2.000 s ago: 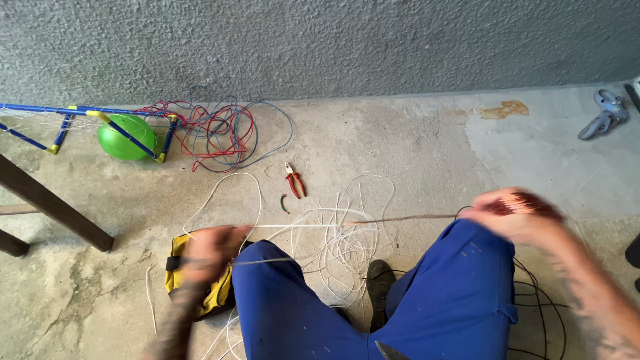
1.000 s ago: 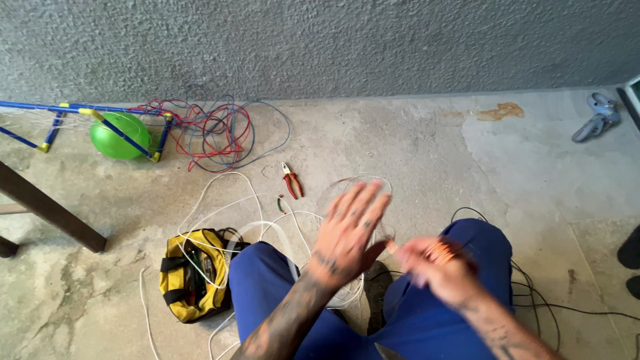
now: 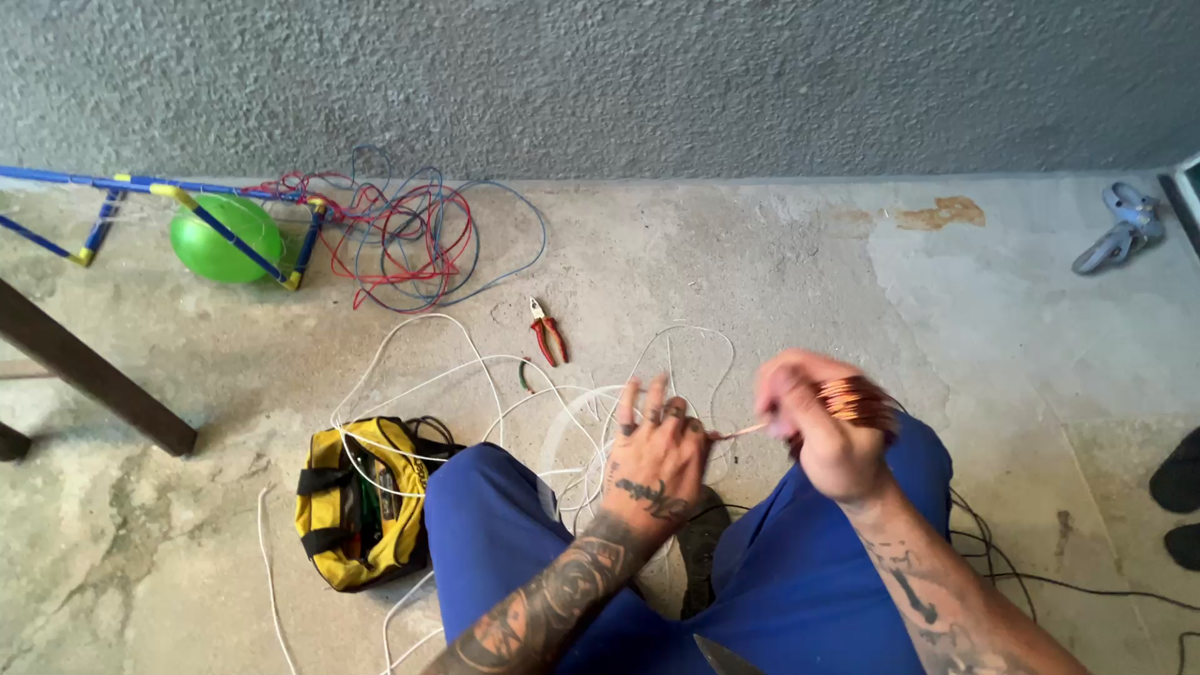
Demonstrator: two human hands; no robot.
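A coil of bare copper wire [image 3: 848,401] is gripped in my right hand [image 3: 817,422], above my right knee. A short stretch of the wire runs from there to my left hand [image 3: 656,459], whose thumb side meets its end; some of its fingers are raised and slightly blurred, and the contact is partly hidden. White cable [image 3: 511,361] lies in loose loops on the floor below and left of my hands. Combination pliers with red handles [image 3: 549,339] rest on the concrete beyond my left hand, beside a short green piece [image 3: 525,375].
Left of my knee stands an open yellow tool bag [image 3: 328,502] with white cable across it. Red and blue wires [image 3: 412,244] lie by the wall near a green balloon or ball [image 3: 225,239] and a blue tube frame [image 3: 309,246]. Black cable [image 3: 1069,586] trails right, towards dark footwear [image 3: 1181,473].
Two seconds ago my hands were wide apart with a long strand between them. They came close together, and now my right hand has moved a little right and up from my left.
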